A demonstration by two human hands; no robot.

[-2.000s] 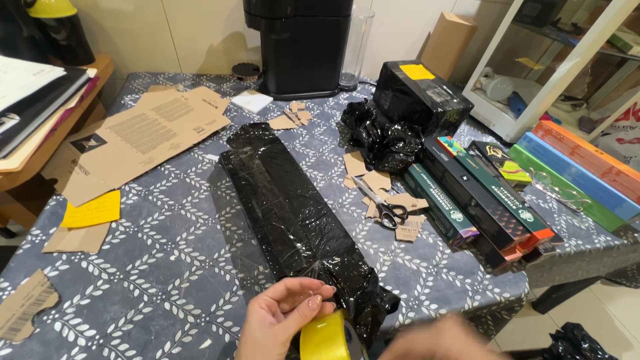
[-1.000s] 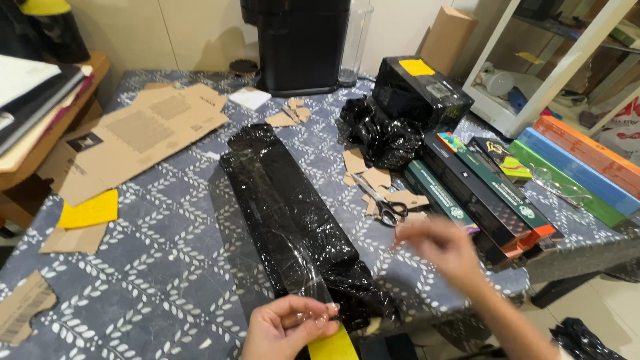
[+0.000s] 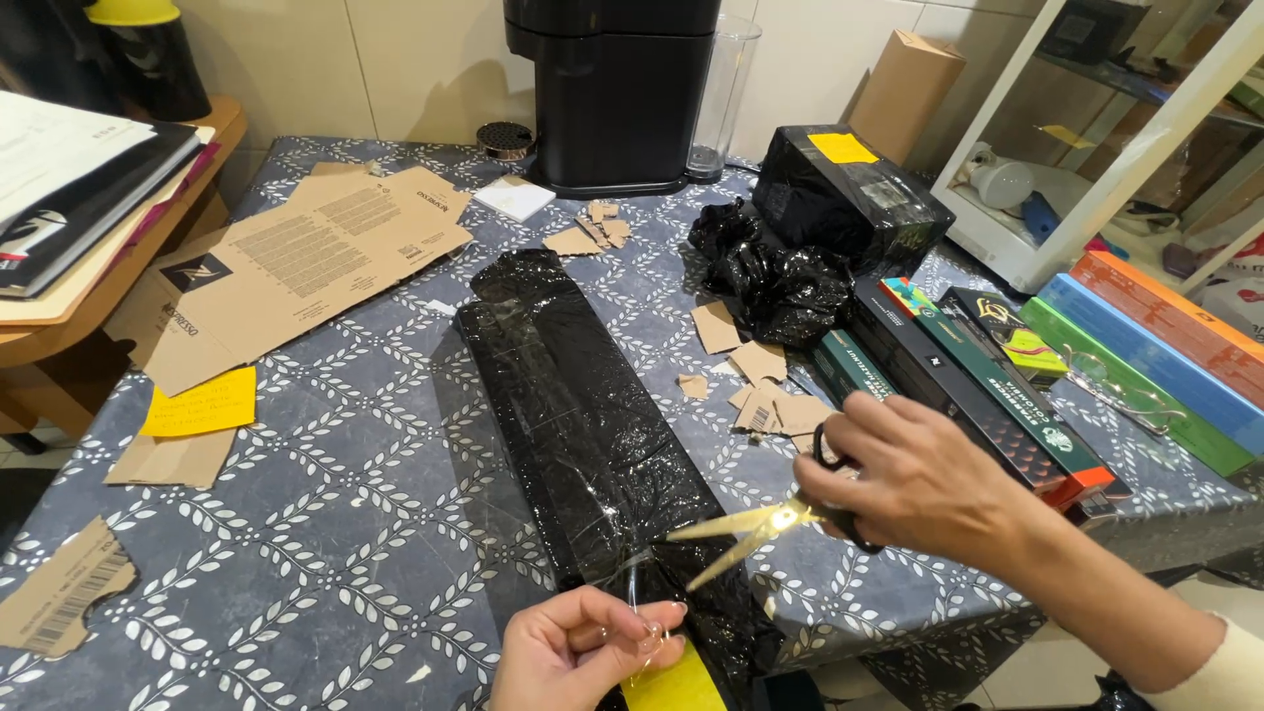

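A long parcel wrapped in shiny black plastic (image 3: 592,415) lies lengthwise on the patterned tablecloth. At its near end my left hand (image 3: 583,647) pinches a strip of clear tape (image 3: 633,583) between thumb and fingers. Something yellow (image 3: 676,681), partly cut off by the frame's bottom edge, shows beside that hand. My right hand (image 3: 889,474) grips the black handles of a pair of scissors (image 3: 775,523). Their gold-coloured blades are spread apart and point left, over the parcel's near end, close to the taut tape.
Torn cardboard pieces (image 3: 765,395) and crumpled black plastic (image 3: 770,276) lie right of the parcel. Behind stand a black-wrapped box (image 3: 849,202) and a black appliance (image 3: 622,109). Several capsule boxes (image 3: 987,385) and eyeglasses (image 3: 1126,395) are at right. Flattened cardboard (image 3: 316,257) lies left.
My right hand reached toward the scissors, which lay on the cardboard scraps, and now holds them open near the tape. My left hand stays at the parcel's near end.
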